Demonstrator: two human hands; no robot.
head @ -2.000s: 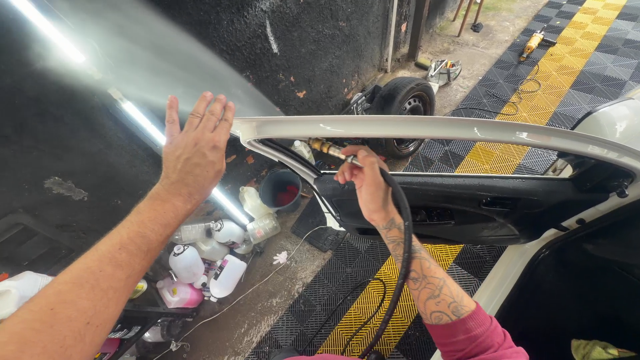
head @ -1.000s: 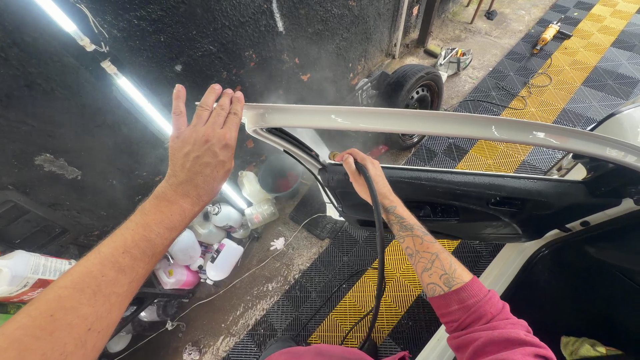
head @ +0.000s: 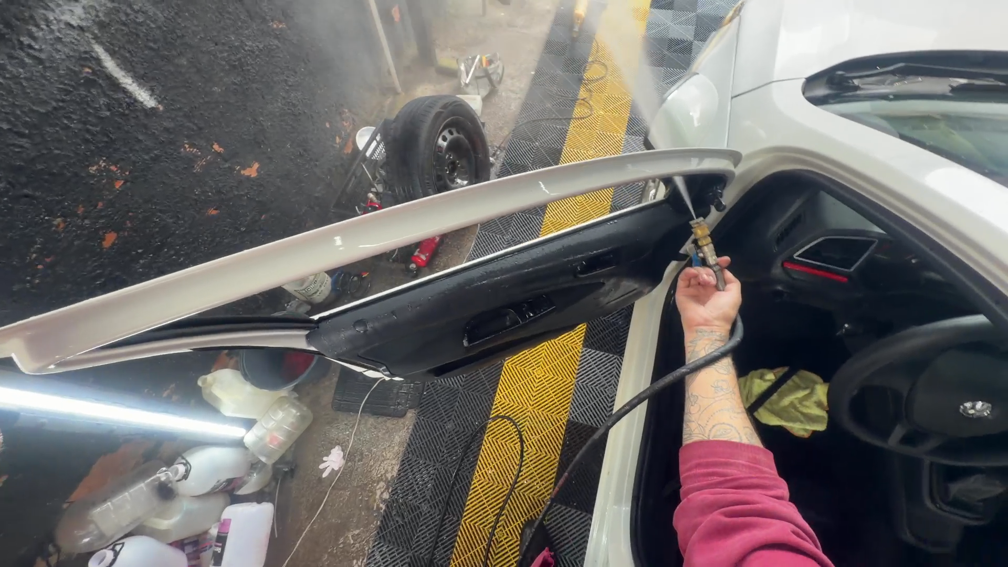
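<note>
My right hand [head: 709, 298] grips a brass spray nozzle [head: 703, 242] fed by a black hose [head: 630, 403], which loops below my wrist. A jet of spray leaves the nozzle upward, at the hinge-side corner of the white car's open door. The door's black inner panel [head: 488, 303] looks wet, and its white window frame [head: 339, 244] arches above it. My left hand is out of view.
A wheel with its tire [head: 441, 150] stands beyond the door. Bottles and jugs [head: 213, 468] crowd the lower left near a bucket [head: 279, 368]. The steering wheel [head: 921, 394] and a yellow-green cloth [head: 785, 400] are inside the car at right.
The view has swung right toward the car. My right hand and the nozzle have moved from the door frame's outer end to its hinge side. My left hand has left the view.
</note>
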